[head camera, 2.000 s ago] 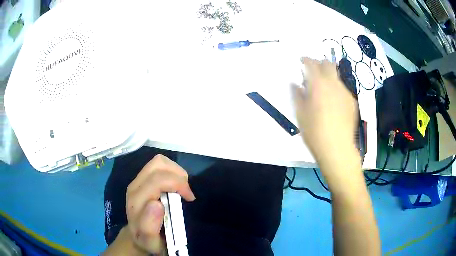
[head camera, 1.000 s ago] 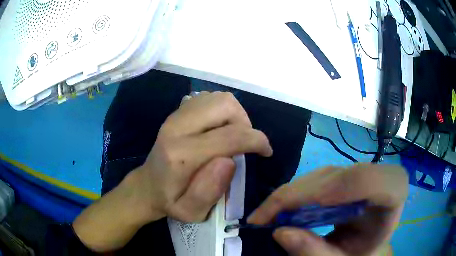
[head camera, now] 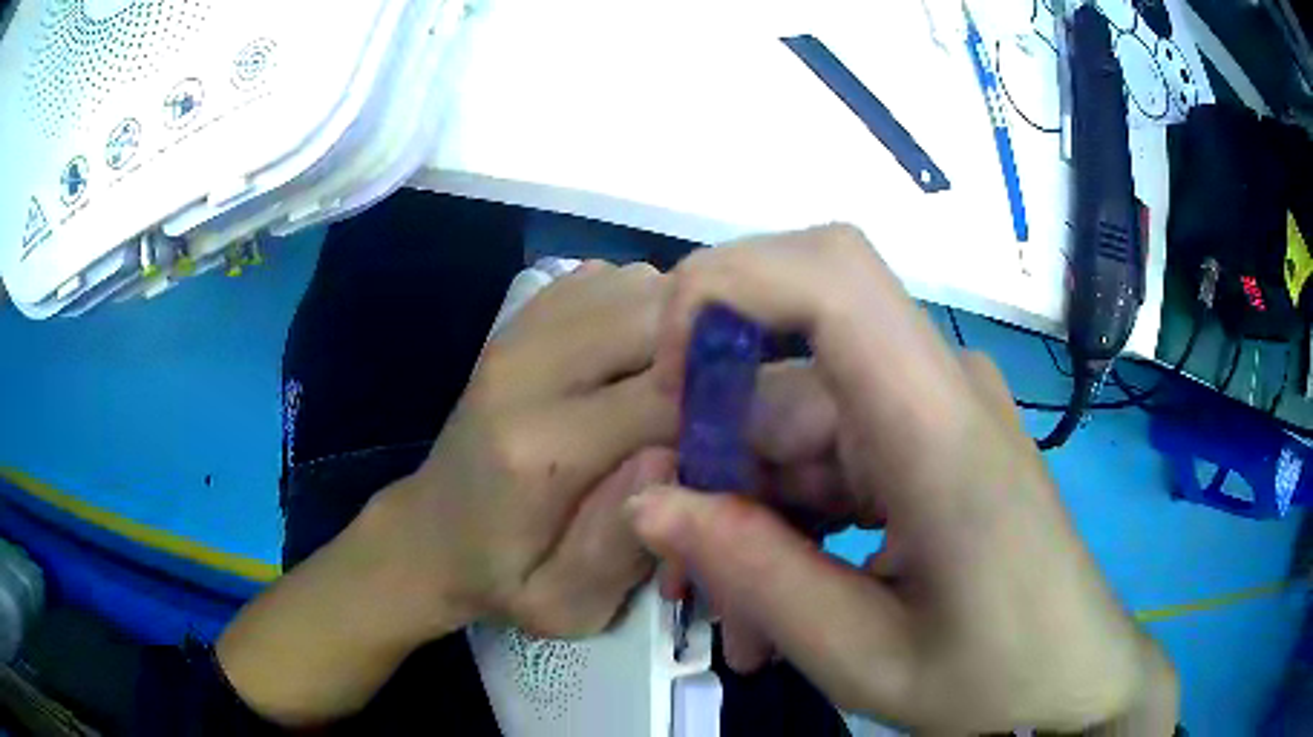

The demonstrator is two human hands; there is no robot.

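Note:
The white device casing [head camera: 576,688] is held edge-on over the dark-clothed lap, its dotted grille facing left and its lower end cut off by the frame. My left hand [head camera: 533,446] grips its upper part. My right hand [head camera: 864,475] holds a small screwdriver by its blue-purple handle [head camera: 720,396]. The handle stands nearly upright in view, and the thin dark shaft points down at the gap between the side trim strips [head camera: 697,706]. The tip is at the mid-edge tab; whether it sits in the screw hole cannot be told.
Stacked white units [head camera: 216,115] lie at the upper left. On the white table [head camera: 619,101] are a long dark blade [head camera: 867,112], a slim blue pen-type tool [head camera: 999,123] and a black corded hand tool [head camera: 1104,216]. A black box with red digits [head camera: 1224,216] stands far right.
The screwdriver has swung from lying sideways to nearly upright. My right hand has moved left and up, beside my left hand, which keeps its grip. The table items appear slightly shifted left.

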